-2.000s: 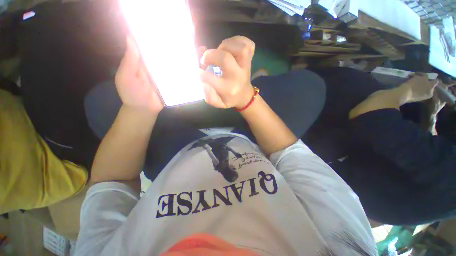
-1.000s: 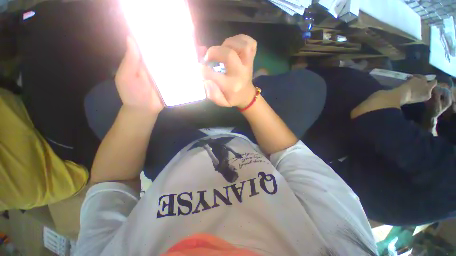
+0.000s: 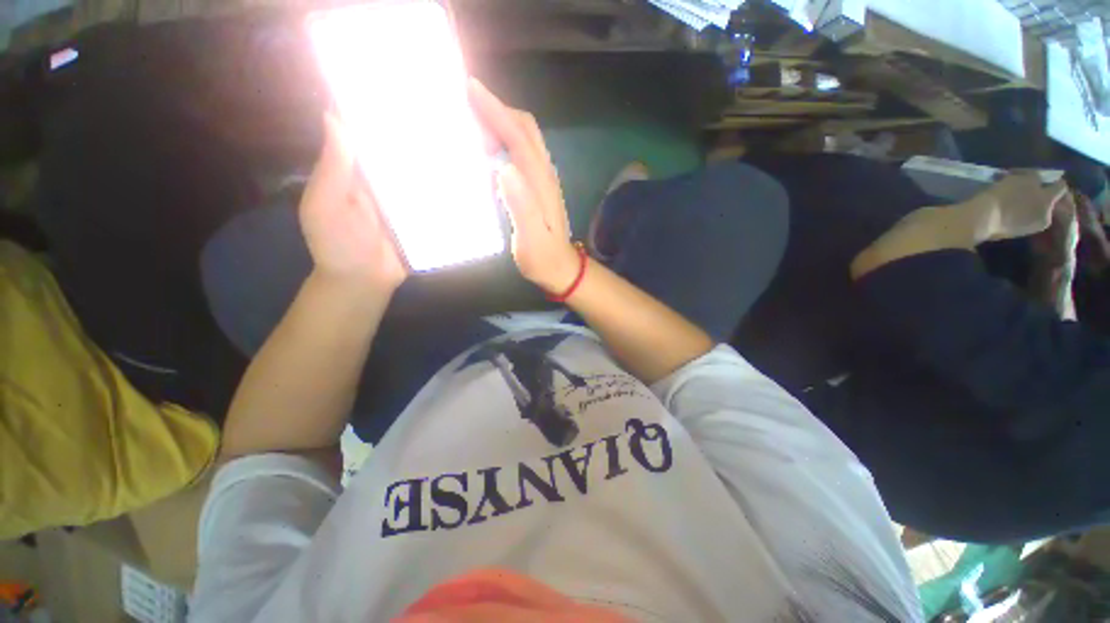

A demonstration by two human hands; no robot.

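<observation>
A smartphone point(image 3: 420, 152) with an overexposed white screen is held upright above my lap. My left hand point(image 3: 347, 213) grips its left edge, with the fingers hidden behind it. My right hand point(image 3: 533, 189) is at the phone's right edge, with the fingers extended along and partly behind it, and a red bracelet on the wrist. Glare hides the exact contact of the fingers. A green surface point(image 3: 590, 158) shows beyond my right hand.
A person in dark sleeves point(image 3: 937, 292) sits on the right, holding a narrow white carton point(image 3: 949, 173). A yellow garment point(image 3: 97, 402) shows at the left. Wooden pallets point(image 3: 907, 97) and white cartons point(image 3: 956, 31) are at the upper right.
The phone has shifted slightly down, and its top edge now shows. My right hand has opened from curled fingers and moved left against the phone's side.
</observation>
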